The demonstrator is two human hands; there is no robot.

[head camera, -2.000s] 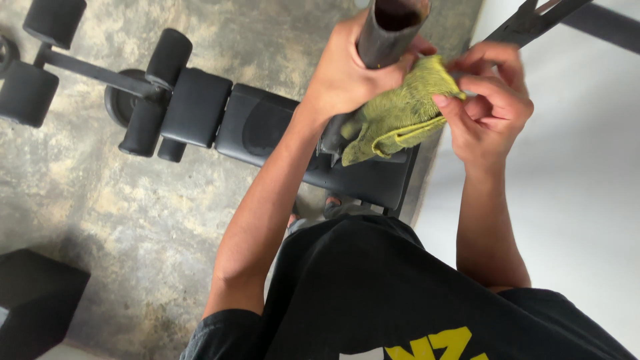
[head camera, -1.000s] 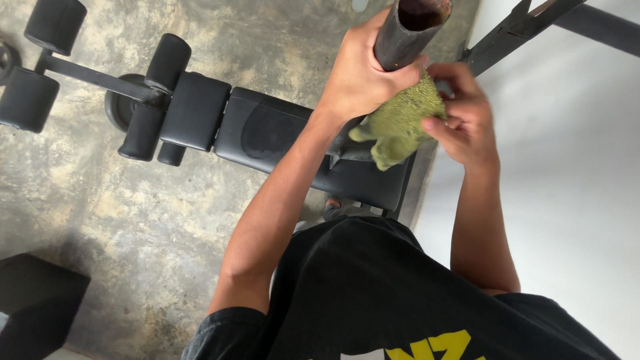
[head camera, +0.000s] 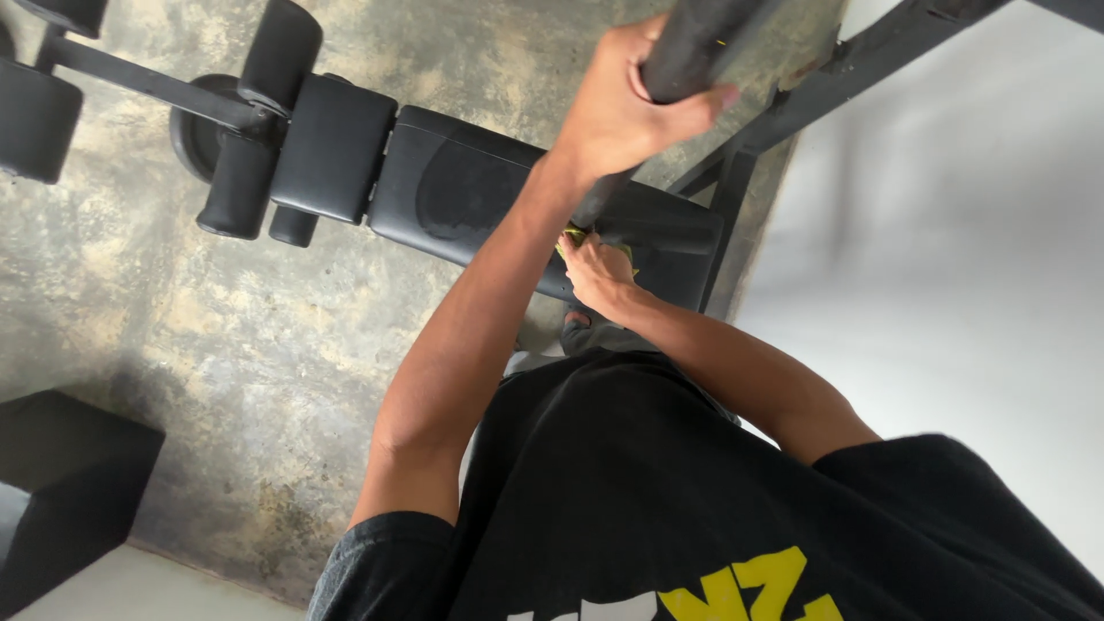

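My left hand [head camera: 630, 108] grips a dark metal bar [head camera: 694, 52] near its upper part, with the thumb across its side. Lower along the bar, my right hand [head camera: 601, 269] holds a yellow-green cloth [head camera: 576, 235] around or against it; most of the cloth is hidden under the fingers. The bar runs down over a black padded weight bench [head camera: 492, 172], which bears a dark round patch. Where the bar's lower end rests cannot be seen.
Black foam rollers [head camera: 280, 56] and a weight plate [head camera: 203, 129] sit at the bench's left end. A black metal frame [head camera: 793, 108] stands by the white wall [head camera: 931, 285] at right. A dark box [head camera: 78, 483] lies lower left on the concrete floor [head camera: 259, 371].
My right hand has moved from beside my left hand to lower on the bar, taking the cloth with it. My left hand still grips the bar, whose open top end has left the view.
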